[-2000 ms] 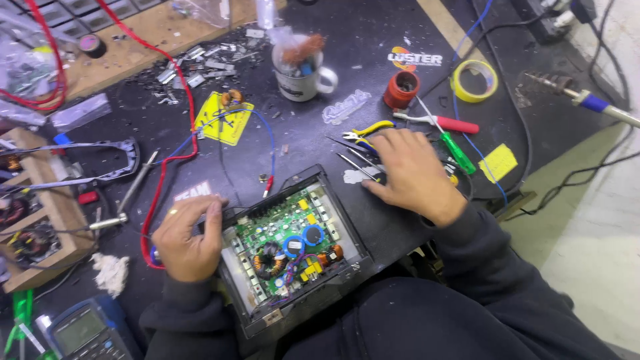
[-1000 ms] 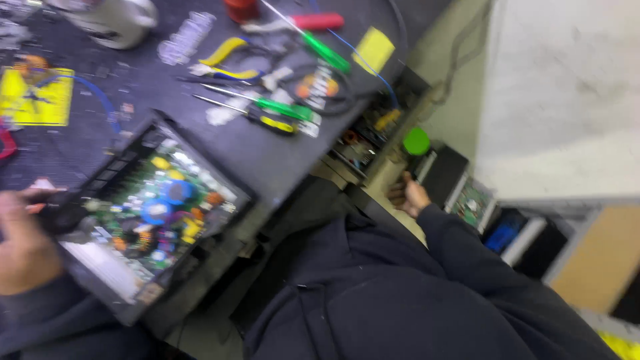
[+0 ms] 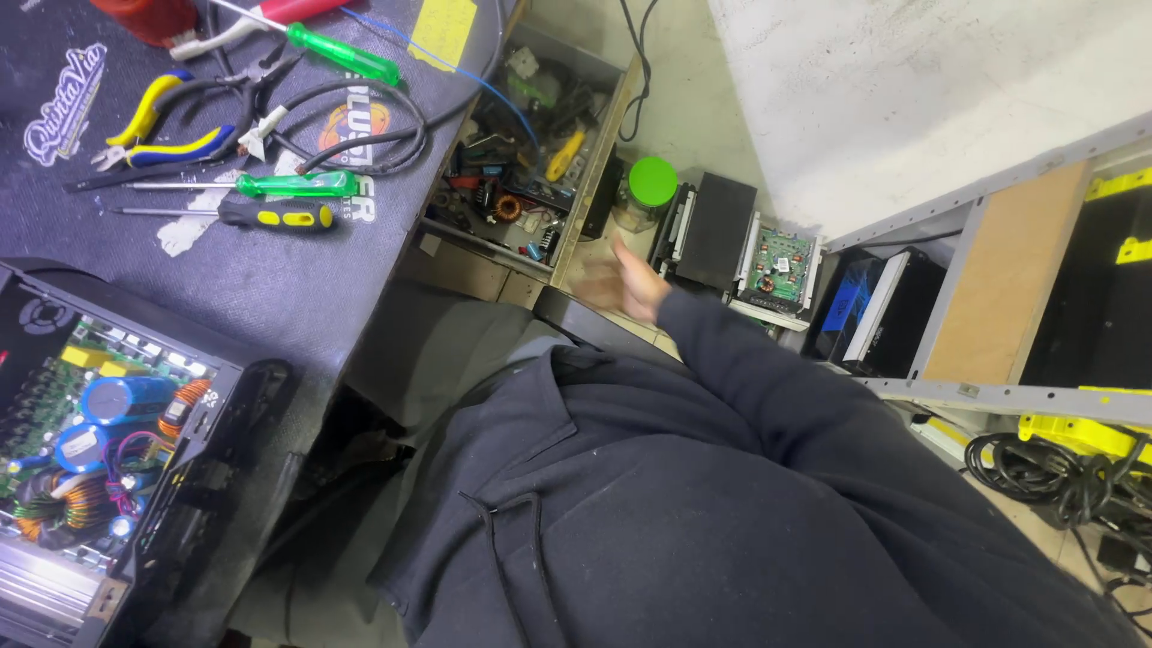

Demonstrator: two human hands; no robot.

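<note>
My right hand is beside the open drawer, low over the floor. Its thumb is raised, its fingers are blurred, and nothing shows in it. Near it stand a jar with a green lid and a black metal case. The drawer holds a yellow-handled tool, a toroidal coil and mixed electronic parts. My left hand is out of view. At the lower left, an opened electronic unit with blue capacitors, coils and a green circuit board lies on the bench.
On the dark bench mat lie diagonal cutters, green-handled screwdrivers, a black-and-yellow screwdriver and a black cable. An exposed circuit board stands on the floor. A metal rack and coiled cables are at the right.
My right hand has left the tools on the bench and moved down beside the drawer. My left hand, earlier at the opened unit, has gone out of view. The view has swung right.
</note>
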